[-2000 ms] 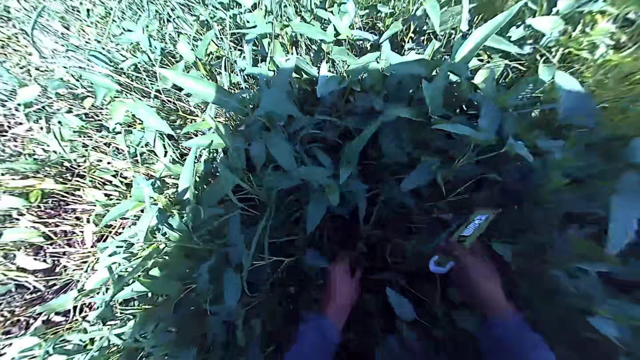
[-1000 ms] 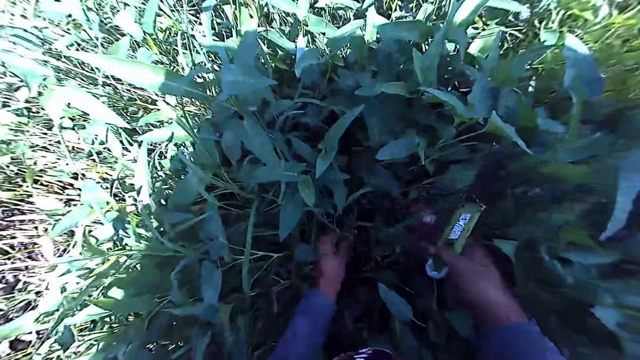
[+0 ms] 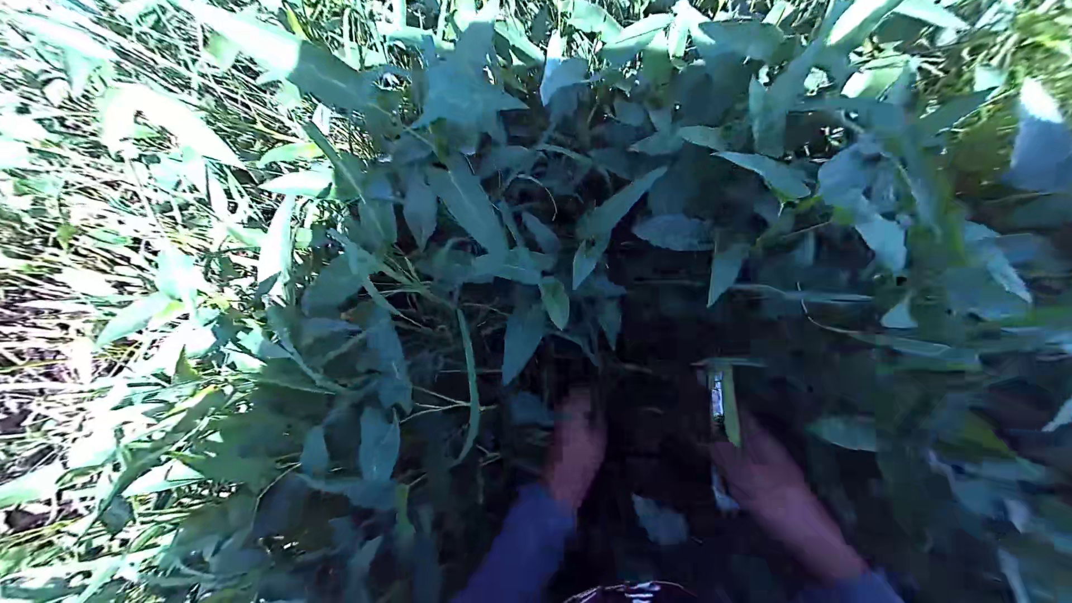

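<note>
My right hand [image 3: 766, 481] is closed around a hand tool with a yellow-green part [image 3: 730, 406] that bears pale writing. The tool's working end is lost in shadow and blur. To the left, my left hand [image 3: 576, 444] reaches into the dark base of leafy green plants [image 3: 523, 335]. Leaves and shadow hide its fingertips, so whether it grips a stem cannot be seen. The hands are apart, with deep shade between them.
Dense broad-leaved foliage [image 3: 469, 201] surrounds both hands. Sunlit grass and thin stems [image 3: 75, 335] cover the left side. A single pale leaf [image 3: 660, 519] lies low between my forearms, and a dark rounded thing [image 3: 632, 593] shows at the bottom edge.
The tool in my right hand has turned from slanting to nearly upright in the picture. My left hand stays low among the plants.
</note>
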